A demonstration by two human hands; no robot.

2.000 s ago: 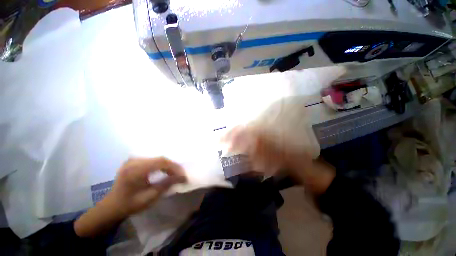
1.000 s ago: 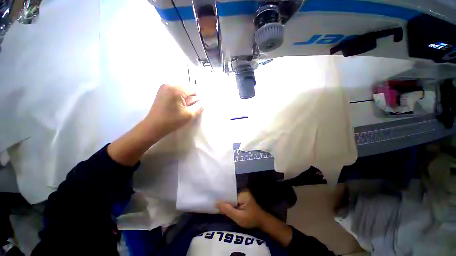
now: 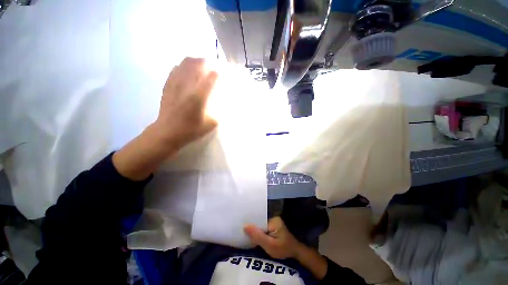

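A white cut panel (image 3: 231,195) runs from the glare near the needle down over the table's front edge. My right hand (image 3: 273,236) pinches its lower right corner between thumb and fingers. My left hand (image 3: 189,103) is at the panel's upper left beside the needle area, fingers bent; the glare hides whether its fingertips grip or only touch the cloth. The sewing machine head (image 3: 340,33) stands above. The presser foot and needle are lost in the glare. A dark cylindrical attachment (image 3: 301,100) hangs right of them.
Cream cut panels (image 3: 362,150) lie right of the needle and hang over the ruled edge (image 3: 445,161). Large white fabric pieces (image 3: 61,106) lie at left. A small clear tray (image 3: 465,122) holds pink-red and white items. A pale fabric pile (image 3: 429,245) is lower right.
Both hands have moved from the table's front edge: the left up beside the needle, the right down to the panel's lower corner. The panel now lies lengthwise. The view has shifted closer to the machine.
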